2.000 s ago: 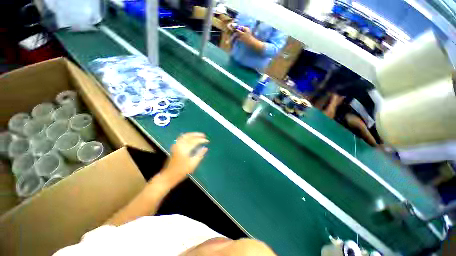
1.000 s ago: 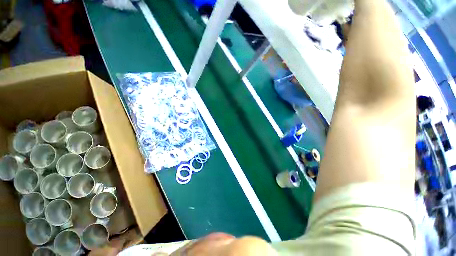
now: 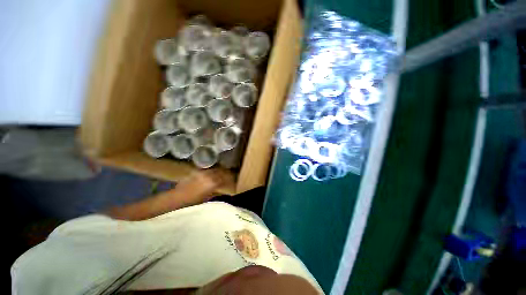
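Note:
Several pale cylindrical housings (image 3: 194, 118) stand upright, open ends up, in an open brown carton (image 3: 271, 109). My left hand (image 3: 203, 182) is at the carton's near wall, below the nearest housings. It is blurred and its fingers are partly hidden, so I cannot tell whether it holds anything. My right hand is not in view. A clear bag of shiny rings (image 3: 337, 95) lies on the green bench right of the carton. Loose white rings (image 3: 301, 169) lie at the bag's near end.
The green bench (image 3: 303, 219) has white stripes along it. A grey-white post (image 3: 387, 109) crosses beside the bag. A small blue item (image 3: 468, 245) lies on the far line at the right. A dark gap lies between my body and the carton.
The view has swung left, bringing the carton toward the middle. My right arm, raised at the right one second ago, has left the picture. My left hand shows more fully at the carton's near wall.

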